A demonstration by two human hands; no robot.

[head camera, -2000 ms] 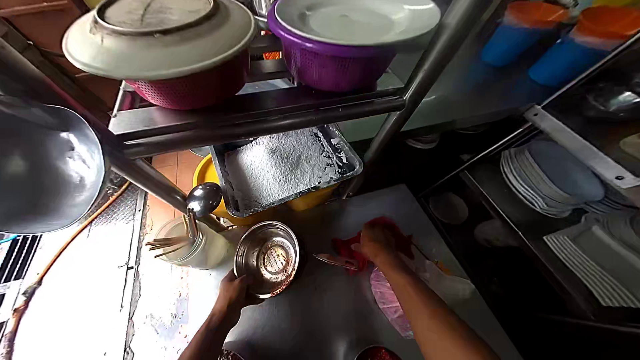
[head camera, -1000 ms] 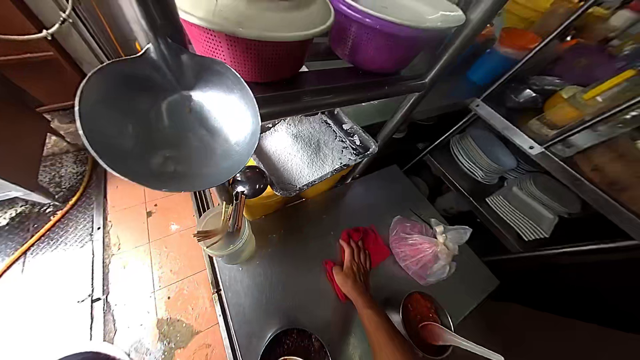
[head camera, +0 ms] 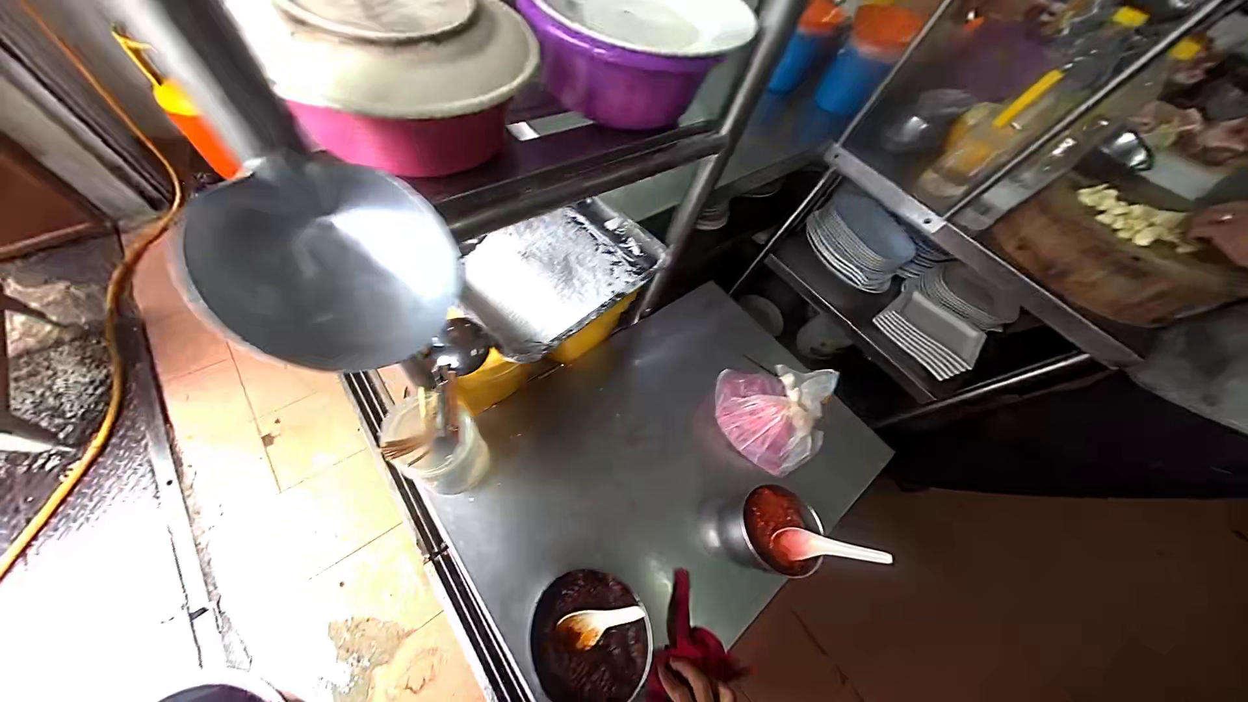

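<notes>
At the bottom edge, part of my right hand (head camera: pixel 690 681) is on a crumpled red cloth (head camera: pixel 697 645), over the near end of the steel table (head camera: pixel 624 429). Just left of it stands a container of dark sauce (head camera: pixel 575 663) with a white spoon (head camera: pixel 619 617) in it. Above and right, a metal container of red sauce (head camera: pixel 770 517) holds another white spoon (head camera: pixel 848 551). A tied clear plastic bag with pink contents (head camera: pixel 765 419) lies farther back. My left hand is out of view.
A large metal wok or ladle bowl (head camera: pixel 322 263) hangs at left, above a plastic tub of utensils (head camera: pixel 448 463). Behind stands a tray of white powder (head camera: pixel 556 273). Colanders, one purple (head camera: pixel 624 78), sit on the rack; stacked plates (head camera: pixel 858 239) fill a shelf at right.
My right hand and the red cloth have moved from mid-table to its near edge. The metal bowl my left hand held two seconds ago is out of view, as is that hand. The view has shifted.
</notes>
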